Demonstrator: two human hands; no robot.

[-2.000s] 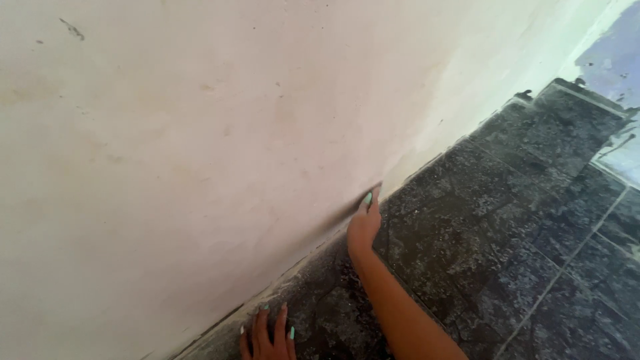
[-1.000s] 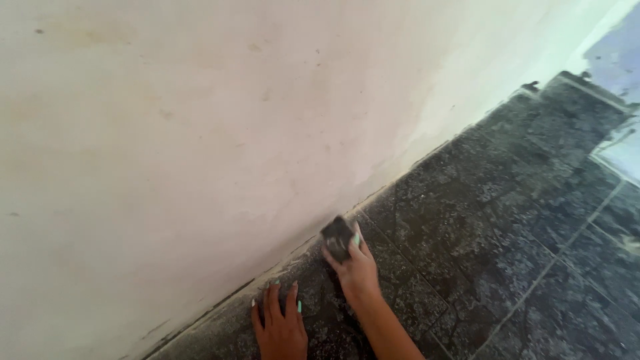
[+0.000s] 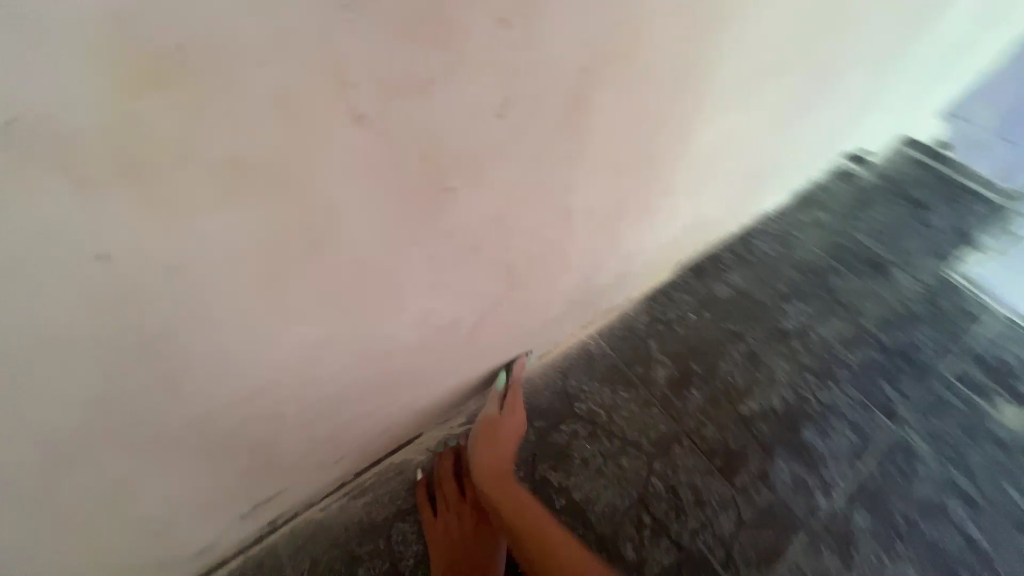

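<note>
My right hand (image 3: 498, 440) grips a thin dark sanding pad or sandpaper piece (image 3: 510, 376), mostly hidden by the fingers and pressed against the foot of the pale plastered wall (image 3: 360, 240). Just left of it and partly behind it, my left hand (image 3: 456, 504) lies with fingers spread on the dark patterned tile floor (image 3: 640, 432), holding nothing. Pale dust (image 3: 384, 466) lies along the joint of wall and floor beside both hands.
The wall base runs diagonally from bottom left to upper right, with a dark gap along its lower part. At the right, the tiles meet pale edging (image 3: 968, 172) and a lavender surface (image 3: 992, 120). The right side is blurred.
My right hand has turned the dark pad from its broad face showing, a second ago, to edge-on against the wall. My two hands are now closer together, overlapping in view.
</note>
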